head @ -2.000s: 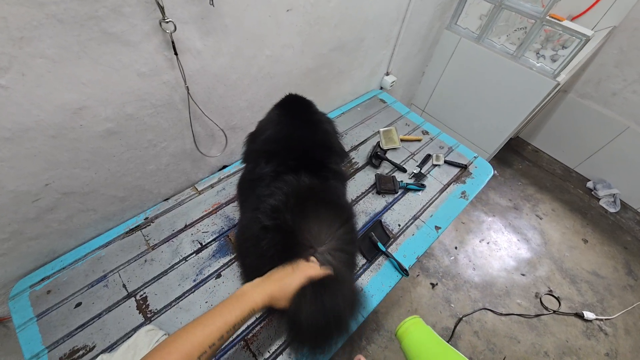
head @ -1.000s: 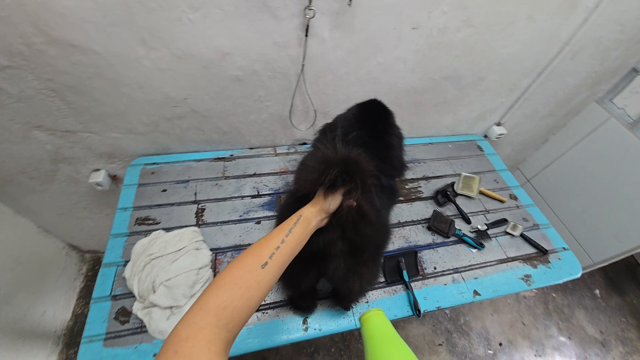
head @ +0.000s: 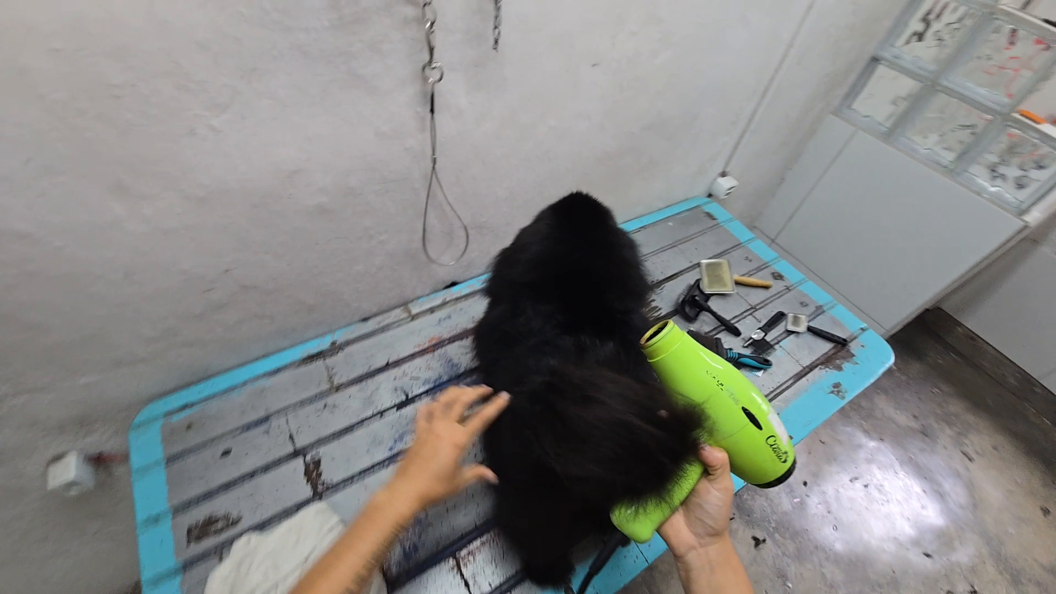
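Note:
A black long-haired dog [head: 569, 330] stands on the grey slatted table [head: 272, 429] with a light-blue edge, facing the wall. My left hand [head: 450, 441] is at the dog's left flank, fingers spread and holding nothing; its fingertips are at or just beside the fur. In my right hand [head: 705, 503] is the handle of a lime-green hair dryer [head: 726, 400], its nozzle pointing up and left along the dog's right side. The dog's bushy tail [head: 627, 429] partly covers the handle. A black cord hangs below the handle.
On the table's right lie a wooden-handled slicker brush [head: 717, 276], a black grooming tool [head: 705, 307], a blue-and-black brush [head: 747, 360] and a small slicker brush [head: 797, 322]. A white towel [head: 285, 549] lies at the front left. A cable loop [head: 445, 219] hangs by the wall.
My left hand has left the dog's tail area and moved to its left flank. The dryer has come further into view, with my right hand now visible on it. The view has swung.

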